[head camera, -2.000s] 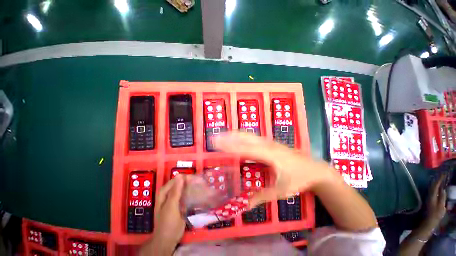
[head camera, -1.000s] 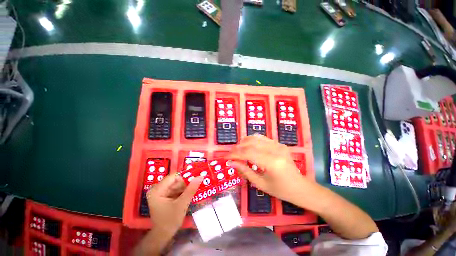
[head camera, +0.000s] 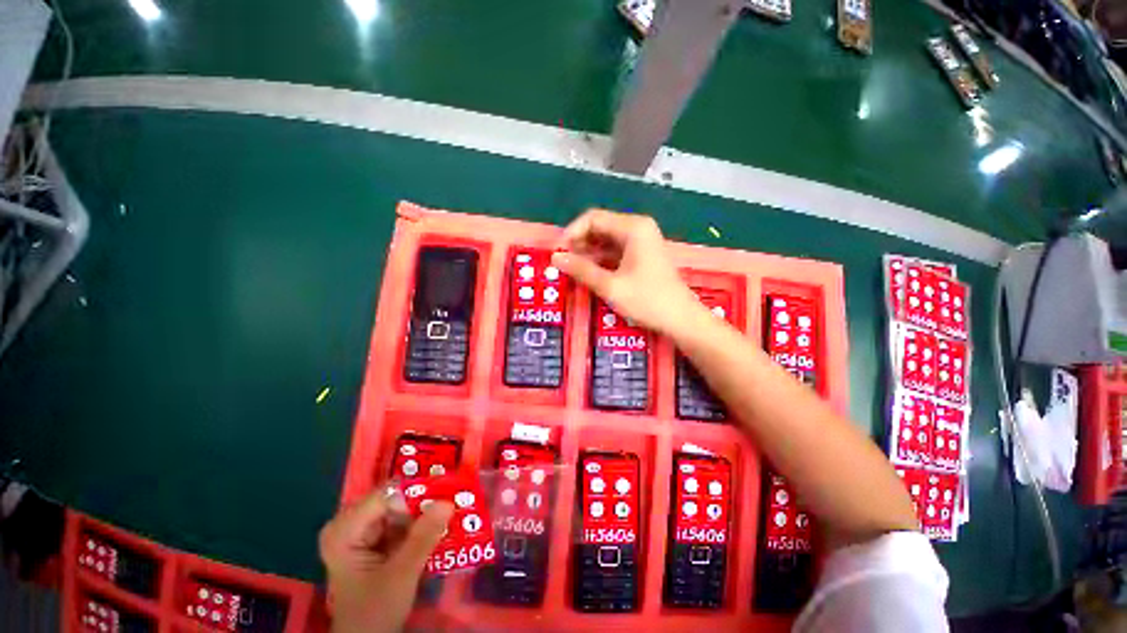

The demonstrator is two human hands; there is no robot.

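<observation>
An orange-red tray [head camera: 383, 322] holds keypad phones in two rows. The top-left phone [head camera: 441, 315] has a bare dark screen. A red screen film [head camera: 536, 287] lies over the display of the phone beside it. My right hand [head camera: 624, 266] pinches at the film's upper right edge; the exact fingertip contact is hard to see. My left hand [head camera: 383, 556] holds a film sheet [head camera: 464, 532] with one red film and a clear part, over the lower left pockets. The other visible phones have red films; my right forearm partly covers some.
Stacked red-and-white film sheets [head camera: 929, 371] lie right of the tray. Further right are a white smartphone [head camera: 1060, 427], a cable and a pale machine [head camera: 1063, 297]. Another tray [head camera: 173, 581] with red-screened phones is at lower left. A grey post [head camera: 674, 93] stands behind the tray.
My right hand has moved from the film sheet up to the top row's second phone, whose dark screen now has a red film over it. The sheet in my left hand shows one fewer red film.
</observation>
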